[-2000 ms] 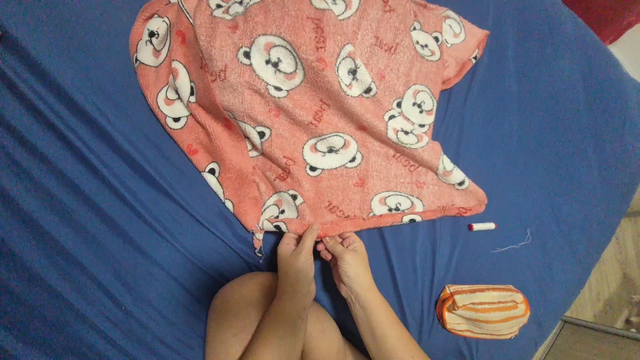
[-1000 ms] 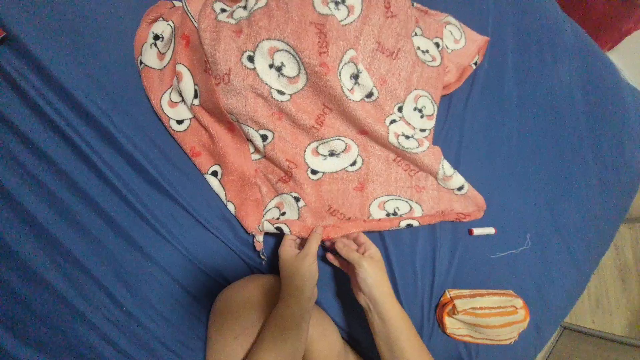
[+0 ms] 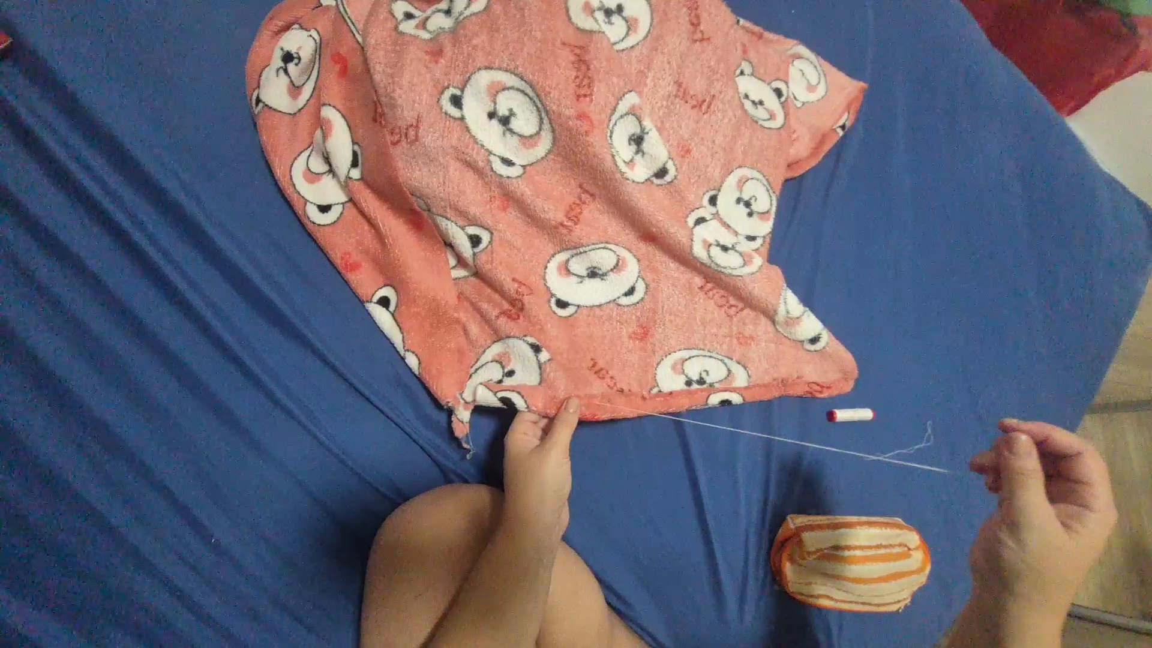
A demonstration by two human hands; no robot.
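Pink fleece fabric [image 3: 594,216] printed with white bear faces lies spread on a blue sheet. At its lower edge my left hand [image 3: 542,450] pinches the hem between thumb and fingers. My right hand [image 3: 1044,504] is raised at the far right, thumb and index finger pressed together at the end of a taut white thread [image 3: 774,436]; whether a needle is there is too small to tell. The thread runs back to the hem beside my left thumb. A small thread spool [image 3: 850,415], white with red ends, lies right of the fabric's lower corner.
An orange-and-cream striped pouch [image 3: 850,562] lies on the blue sheet [image 3: 972,225] near my right hand. My bare legs [image 3: 450,558] are at the bottom. Dark red cloth [image 3: 1062,45] shows at the upper right, and wooden floor [image 3: 1111,486] beyond the sheet's edge.
My right hand has moved from the hem, beside my left hand, out to the far right, and a thread now stretches taut between it and the fabric. My left hand has stayed at the hem.
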